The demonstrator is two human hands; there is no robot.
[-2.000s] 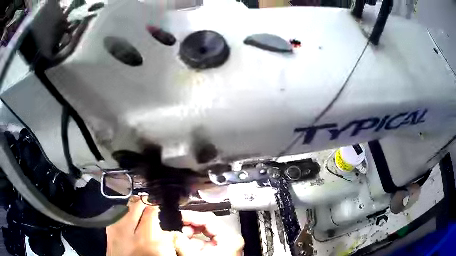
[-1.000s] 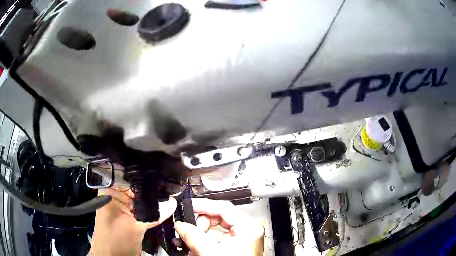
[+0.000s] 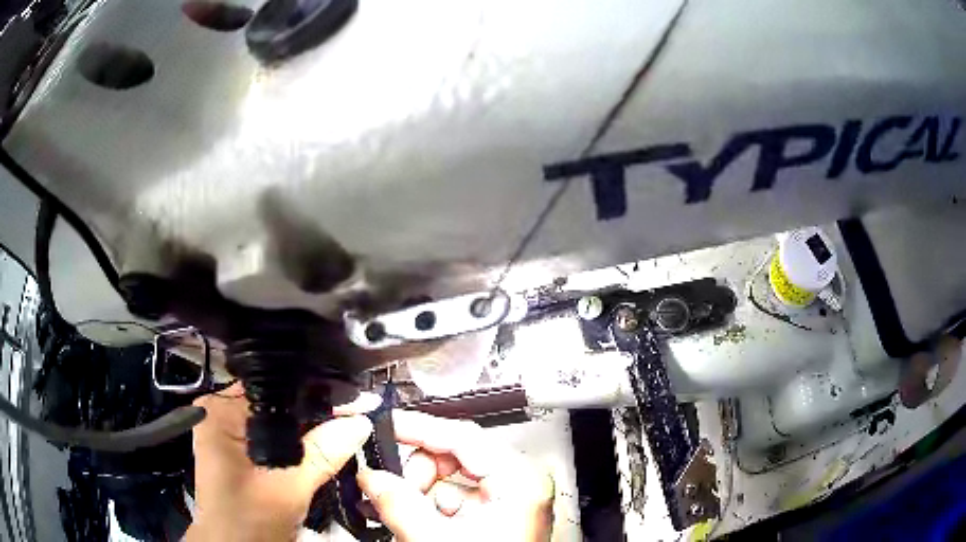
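Note:
A narrow black fabric piece [image 3: 381,443] is pinched between the fingertips of both hands, just below the sewing machine head. My left hand [image 3: 238,476] comes up from the bottom edge, partly covered by the dark needle bar cluster [image 3: 278,392]. My right hand [image 3: 466,482] lies right of the piece, thumb and index finger on it, other fingers curled. The lower part of the piece runs down between the hands. The needle tip and the exact stitching spot are hidden.
The white machine arm [image 3: 424,159] marked TYPICAL fills the upper view. A dark heap of pieces [image 3: 117,423] lies at far left behind a curved bar [image 3: 117,432]. A white bottle with a yellow band [image 3: 802,270] stands under the arm. Dark metal bars [image 3: 662,423] show right of my hands.
The view has shifted, so the machine arm sits higher and further left. The fingertips have come together around the black strip, which shows more clearly between them than two seconds ago.

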